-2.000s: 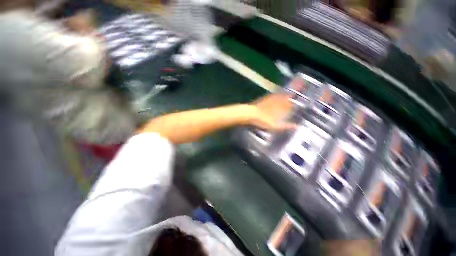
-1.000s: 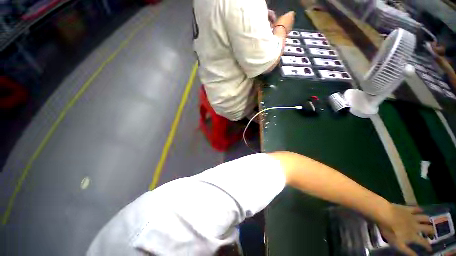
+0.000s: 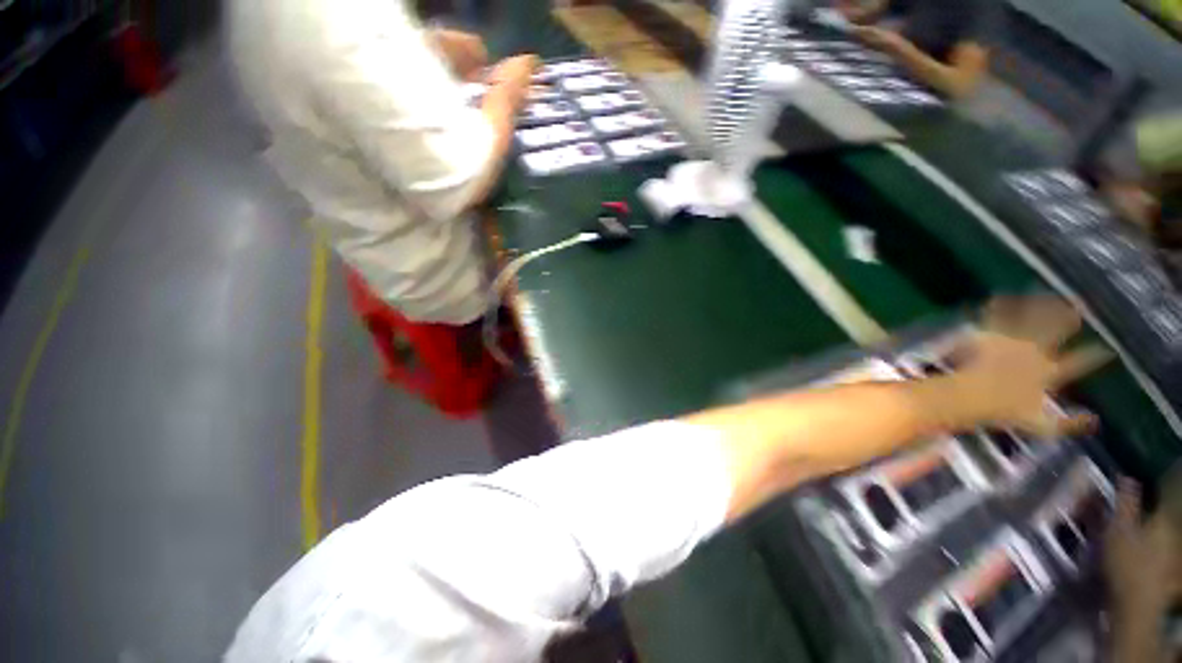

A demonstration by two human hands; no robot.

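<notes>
A clear blister tray (image 3: 894, 589) of phones lies at the lower right, in two rows. The phones lie back side up, with white housings, dark ovals and orange-edged dark labels; one phone (image 3: 992, 589) shows near the tray's lower part. My left arm reaches across the tray's far side. My left hand (image 3: 1018, 382) is blurred over the far phones, fingers apart, with no held thing visible. My right hand (image 3: 1141, 570) is blurred and cut off at the right edge beside the tray; what it holds cannot be told.
A white fan (image 3: 745, 97) stands beyond the tray, with a white cable (image 3: 544, 249) and small dark item (image 3: 613, 223) nearer. A person in a pale shirt (image 3: 376, 143) sits at left on a red stool (image 3: 441, 356) by another phone tray (image 3: 599, 110). More hands and trays are across the line.
The view has swung back right, showing more of the tray. My left hand has moved to the tray's far side, and my right hand has come into view.
</notes>
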